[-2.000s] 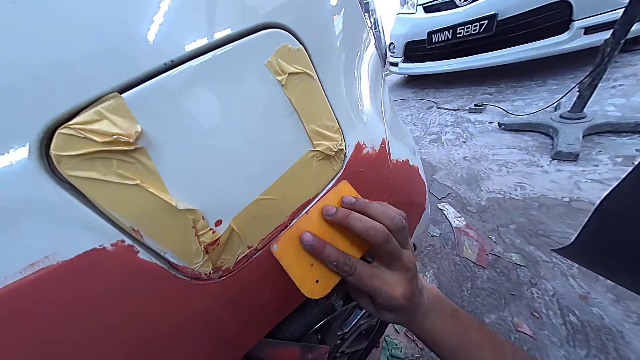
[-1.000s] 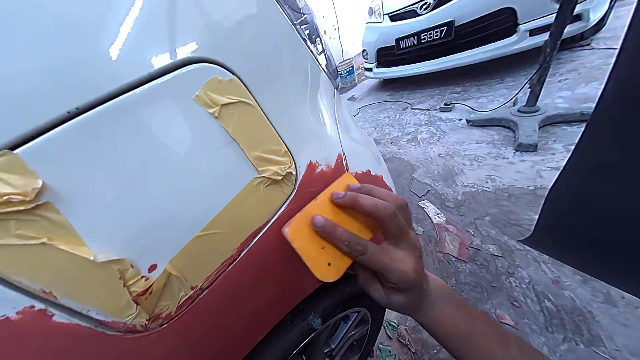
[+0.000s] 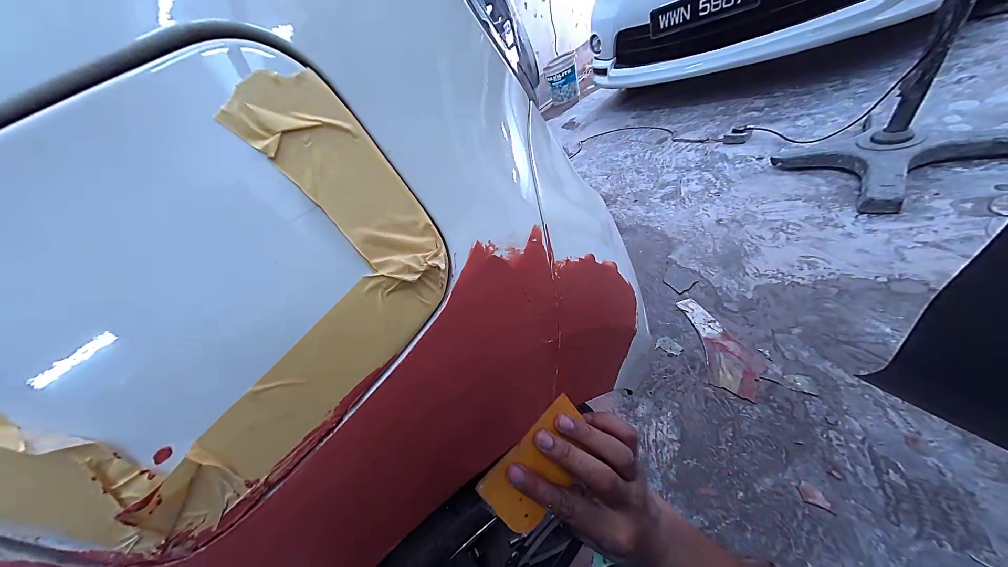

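My right hand (image 3: 594, 476) holds a yellow plastic spreader (image 3: 528, 476), fingertips spread over its face, at the lower edge of the car's wheel arch. Red filler (image 3: 504, 339) coats the white car body (image 3: 441, 118) along the arch and across a panel seam, with a ragged upper edge. Creased masking tape (image 3: 339, 181) lines the rim of the white door (image 3: 181, 205), and red smears mark its lower part. Whether the spreader touches the filler cannot be told. My left hand is not in view.
Below the arch is a wheel (image 3: 543, 547), partly hidden. A second white car (image 3: 756, 39) stands behind. On the floor are a metal stand's base (image 3: 886, 153), a cable (image 3: 819, 140), a bucket (image 3: 562, 83) and scraps of paper (image 3: 720, 350). A black sheet-like object (image 3: 953, 346) juts in at right.
My right hand and the spreader have moved down the red-coated panel toward the wheel arch edge. The seam area they covered in part before now shows. The view has shifted.
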